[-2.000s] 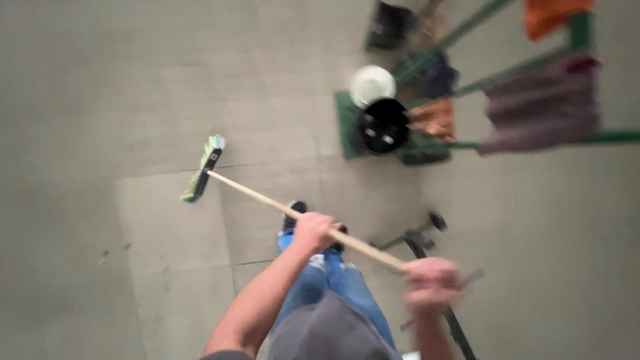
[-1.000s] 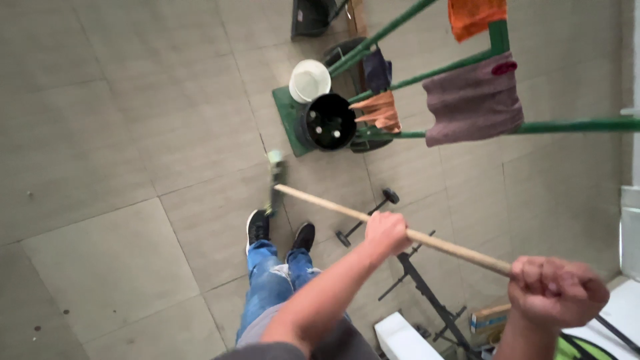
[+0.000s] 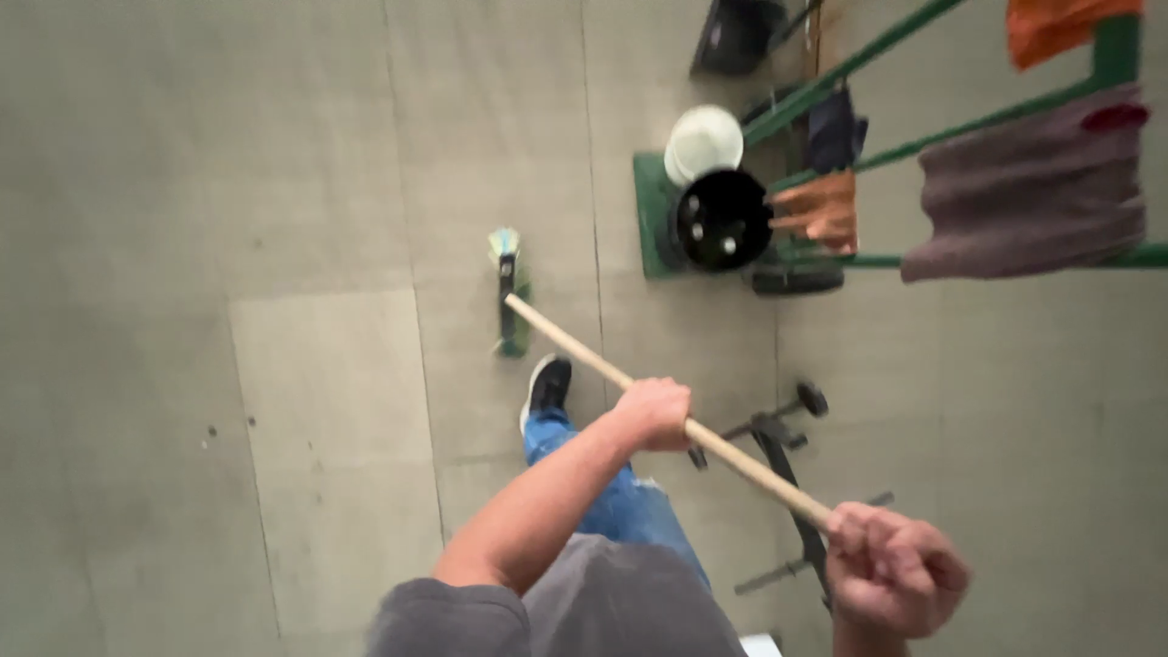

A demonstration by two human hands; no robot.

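A push broom with a dark head and greenish bristles (image 3: 509, 306) rests on the tiled floor ahead of my black shoe. Its long wooden handle (image 3: 753, 470) runs from the head down to the right. My left hand (image 3: 655, 413) is closed around the middle of the handle. Farther right, my right hand (image 3: 896, 568) grips the handle's upper end, which its fingers cover. The broom head is slightly blurred.
A green frame (image 3: 912, 260) with hanging cloths (image 3: 1031, 187) stands at the upper right. By its base are a white bucket (image 3: 707, 141) and a black bucket (image 3: 724, 221) with things inside. A black metal stand (image 3: 794, 484) lies near my legs; a black container (image 3: 737, 36) is farther off.
Both hands have kept hold of the broom handle. The broom head was close beside my shoes a second ago and now lies farther left of the buckets. The view has shifted.
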